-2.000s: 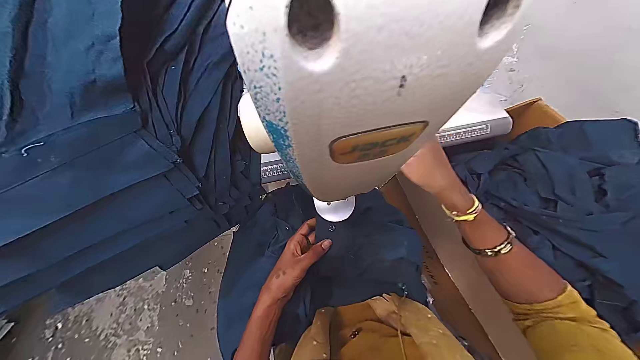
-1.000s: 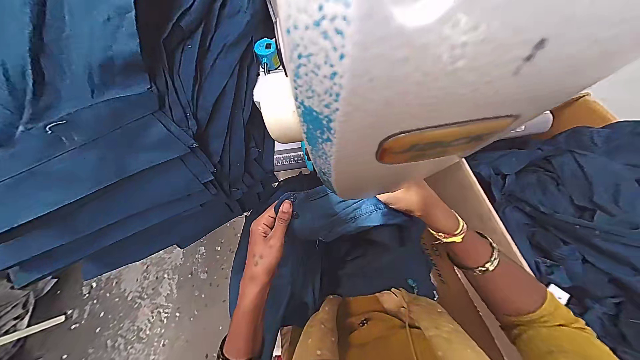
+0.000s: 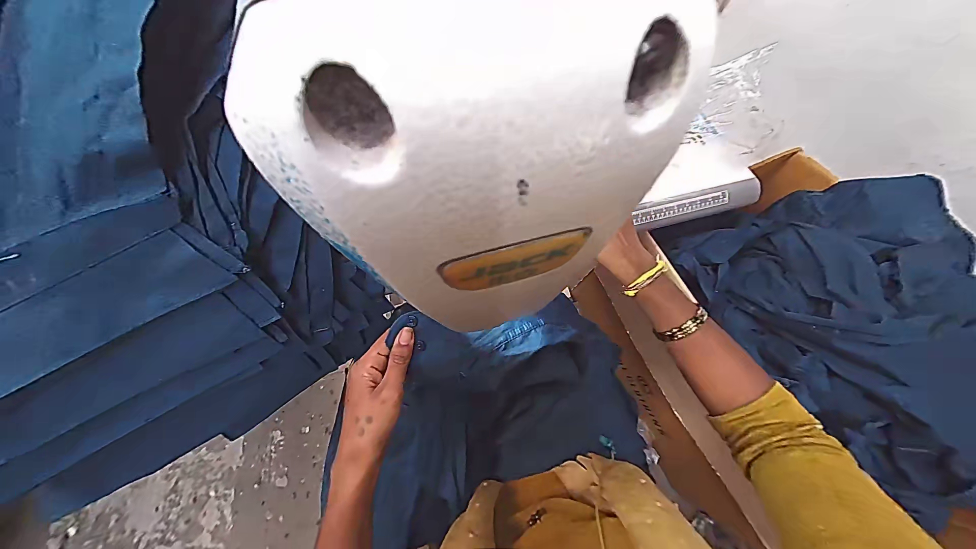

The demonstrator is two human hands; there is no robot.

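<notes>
The white head of a Jack sewing machine (image 3: 488, 168) fills the upper middle. At its lower left edge, my left hand (image 3: 381, 366) pinches the rounded end of a navy fabric piece (image 3: 438, 343) between thumb and fingers; small round buttons or snaps show by the thumb. That garment hangs down over my lap, with a lighter blue stitched part (image 3: 515, 335) just under the machine head. My right hand (image 3: 625, 255) is at the right of the head, its fingers hidden behind it, so its hold cannot be seen.
Layered navy fabric pieces (image 3: 114, 305) lie at the left. A crumpled navy fabric heap (image 3: 831, 305) is at the right, beside a cardboard box edge (image 3: 686, 442). The machine bed with a printed ruler (image 3: 686, 206) shows behind my right wrist. Speckled floor (image 3: 229, 488) is at lower left.
The lighter blue fabric spread between my hands a second ago is now mostly hidden under the machine head. My right hand's fingers have gone out of sight. The view has shifted.
</notes>
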